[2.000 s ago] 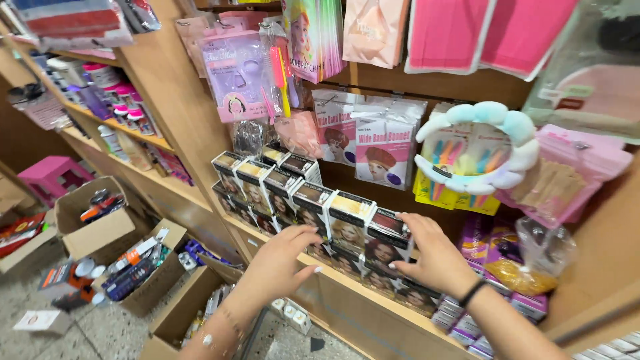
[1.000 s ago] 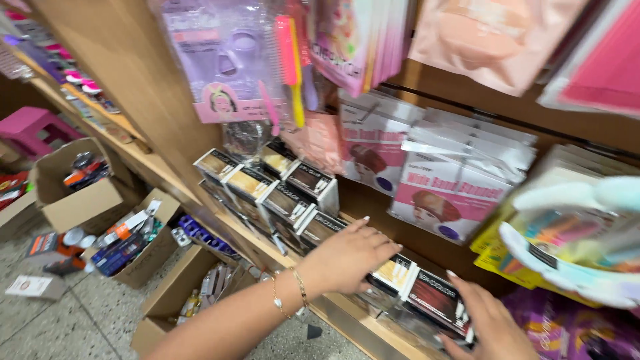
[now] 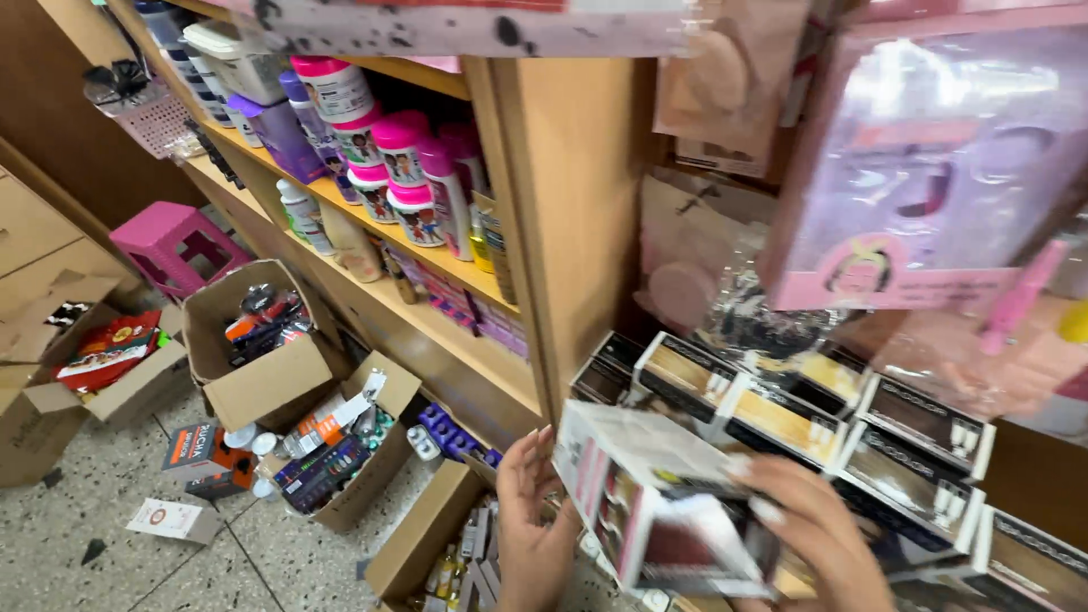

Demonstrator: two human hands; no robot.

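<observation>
My right hand [image 3: 807, 527] grips a hair dye box [image 3: 671, 501] from its right side, the thumb out of sight. The box is tilted, its dark red front panel toward me, in front of the shelf. Close to the box's left edge is my left hand [image 3: 535, 518], palm turned to it, fingers slightly curled and apart; whether it touches the box is unclear. Behind and to the right stand rows of hair dye boxes [image 3: 909, 484] on the wooden shelf, with blonde and brown swatches on their tops.
Packaged accessories [image 3: 935, 161] hang above the boxes. A wooden upright [image 3: 578, 212] divides off shelves of pink-lidded jars [image 3: 408, 161]. On the speckled floor are open cardboard boxes [image 3: 263, 382] of products, a white carton [image 3: 174, 520] and a pink plastic stool [image 3: 174, 242].
Both hands were on the row of boxes; now a box is lifted off the row in my right hand, with my left beside it. The view has swung left.
</observation>
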